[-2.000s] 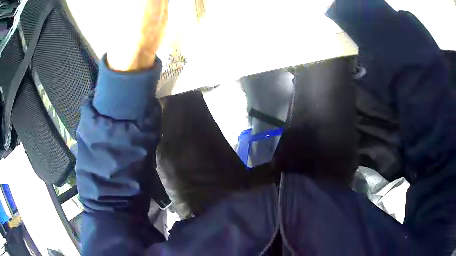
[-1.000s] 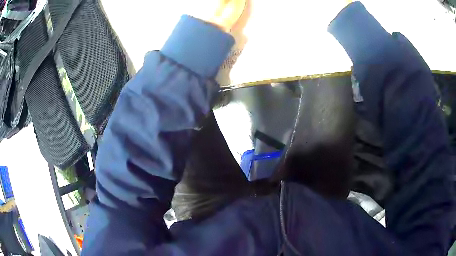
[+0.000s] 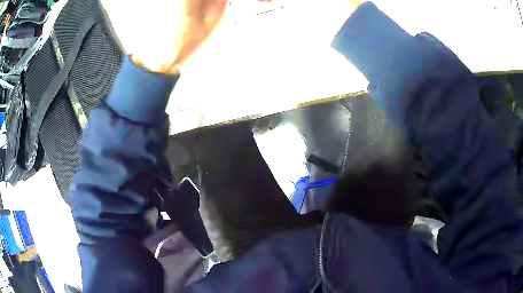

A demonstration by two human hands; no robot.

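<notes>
My left hand (image 3: 183, 34) is at the top edge, palm and wrist in view, overexposed, its fingers cut off by the frame. My right hand is nearly all out of the picture; only a bright sliver of wrist shows above the blue cuff. Both are over the white table (image 3: 269, 63), which is washed out by glare. What the hands hold cannot be seen. The black mesh back panel (image 3: 92, 63), with a dark webbing strap (image 3: 67, 66) and a narrow camouflage strip (image 3: 75, 106), lies at the left beside my left sleeve.
The table's front edge (image 3: 298, 106) crosses in front of my body. Below it are my dark lap and a blue object (image 3: 312, 184) between the legs. More black bag pieces (image 3: 23, 43) are piled at the far left. Blue items (image 3: 16, 229) show at the lower left.
Since one second ago my left hand and sleeve have moved left, towards the mesh panel. My right cuff has shifted left and slightly down. The view has shifted slightly.
</notes>
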